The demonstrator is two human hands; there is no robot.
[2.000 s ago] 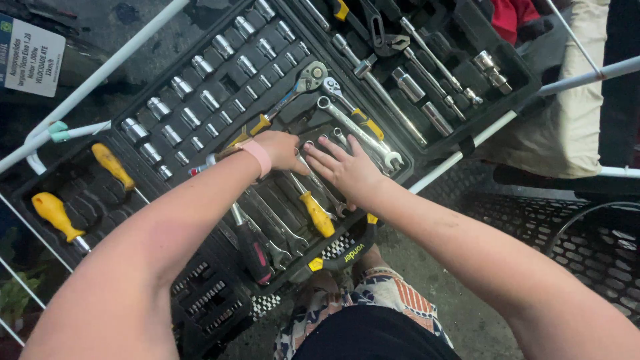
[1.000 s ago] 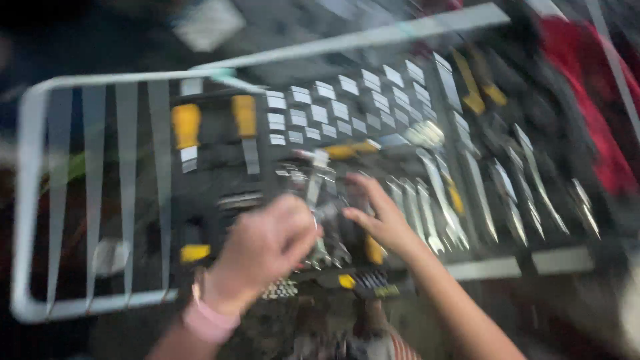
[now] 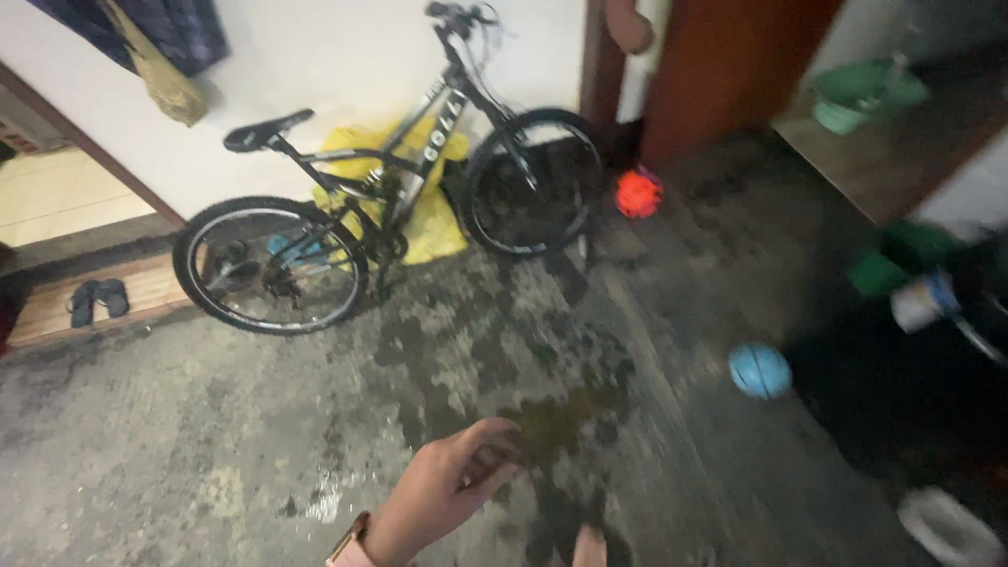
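Note:
My left hand (image 3: 453,480), with a pink-banded watch (image 3: 352,543) at its wrist, is low in the middle of the view, over the concrete floor. Its fingers are loosely curled, with a gap between thumb and forefinger, and no held thing shows. My right hand is not seen. A blurred skin-coloured tip (image 3: 589,547) at the bottom edge looks like part of a foot. Beyond the hand, a bicycle (image 3: 386,173) leans by the white wall, with yellow plastic (image 3: 433,228) behind it.
A blue ball (image 3: 760,370) and an orange ball (image 3: 639,194) lie on the stained floor (image 3: 236,425). Dark flip-flops (image 3: 98,302) rest on a mat at the left. Green containers (image 3: 878,272) and a white-and-blue container (image 3: 923,302) are at the right.
The view has swung away from the tool case to the floor and bicycle. My left hand, earlier over the tools, is now above the floor; my right hand has left the view.

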